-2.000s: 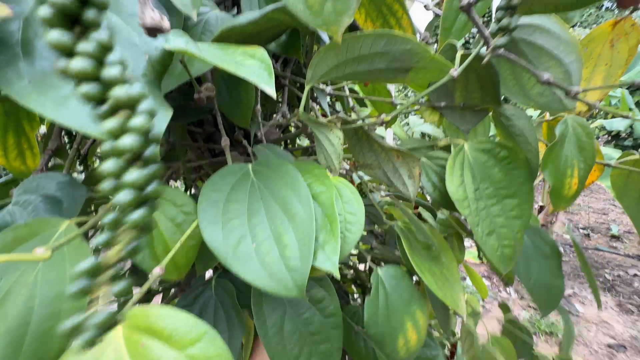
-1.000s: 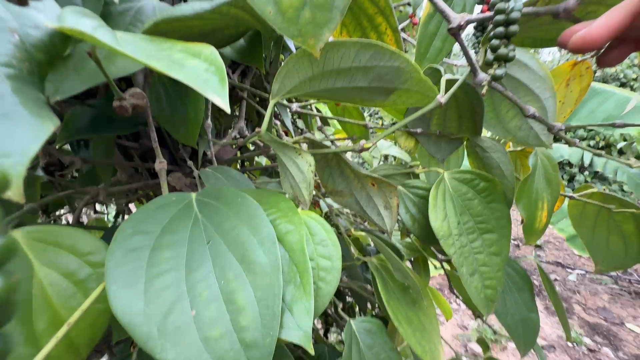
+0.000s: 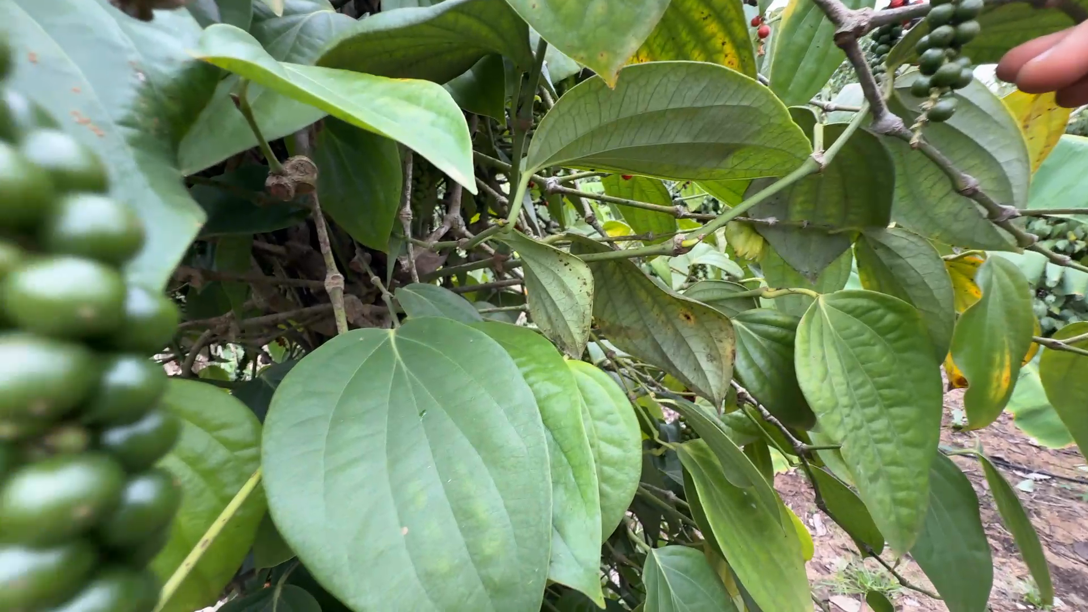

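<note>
Only the fingertips of my right hand [image 3: 1050,64] show, at the top right edge; whether they hold anything cannot be told. Just left of them hangs a spike of green peppercorns [image 3: 942,64], with a visible gap between it and the fingers. A woody pepper vine stem [image 3: 884,123] runs down to the right below that spike. Very close to the camera at the left edge is a large, blurred spike of green peppercorns [image 3: 76,357]. My left hand is out of view.
A broad pepper leaf [image 3: 408,467] fills the lower middle. Dry brown stems [image 3: 333,280] cross the dark inside of the vine. Small red berries [image 3: 762,31] show near the top, and yellowing leaves hang at the right. Bare reddish soil [image 3: 1054,518] lies at the lower right.
My right hand's fingers, not seen two seconds ago, are at the top right in both later frames. The near peppercorn spike is back at the left edge after being out of view one second ago.
</note>
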